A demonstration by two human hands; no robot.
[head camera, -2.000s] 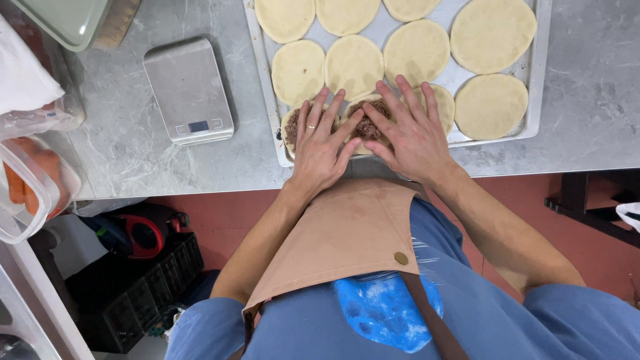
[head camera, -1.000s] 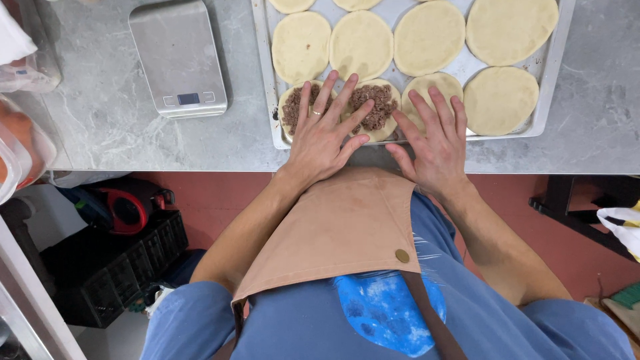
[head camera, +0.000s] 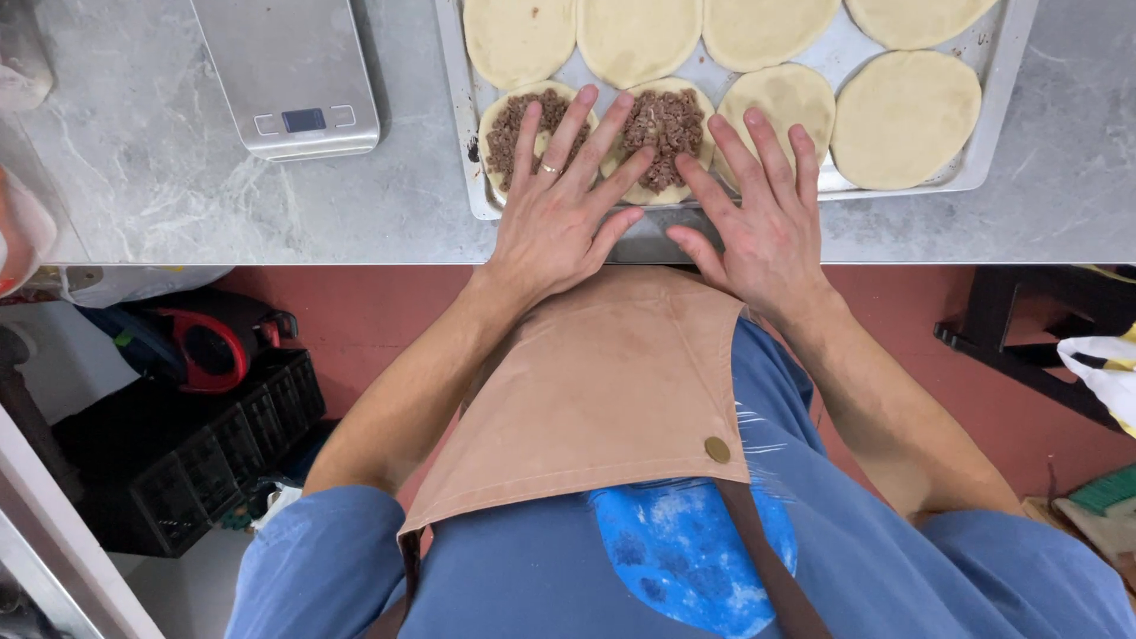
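On a metal baking tray (head camera: 1005, 106) lie several flat dough rounds in rows. Two in the front row bear brown ground meat, the left one (head camera: 524, 124) and the one beside it (head camera: 661, 133). My left hand (head camera: 559, 209), a ring on one finger, lies spread over the front left of the tray, its fingers reaching across both meat-topped rounds. My right hand (head camera: 763, 213) has its fingers apart over a plain dough round (head camera: 785, 102), the index fingertip at the edge of the second meat pile. Neither hand holds anything.
A steel kitchen scale (head camera: 288, 71) stands left of the tray on the grey marbled countertop (head camera: 417, 231). A plastic container (head camera: 22, 231) is at the far left. Below the counter are a black crate (head camera: 204, 444) at left and a black metal frame (head camera: 1012, 328) at right.
My right hand has moved right from the second meat-topped round to beside it, over the plain dough. My left hand stays over the meat-topped rounds. The view has moved closer to the counter.
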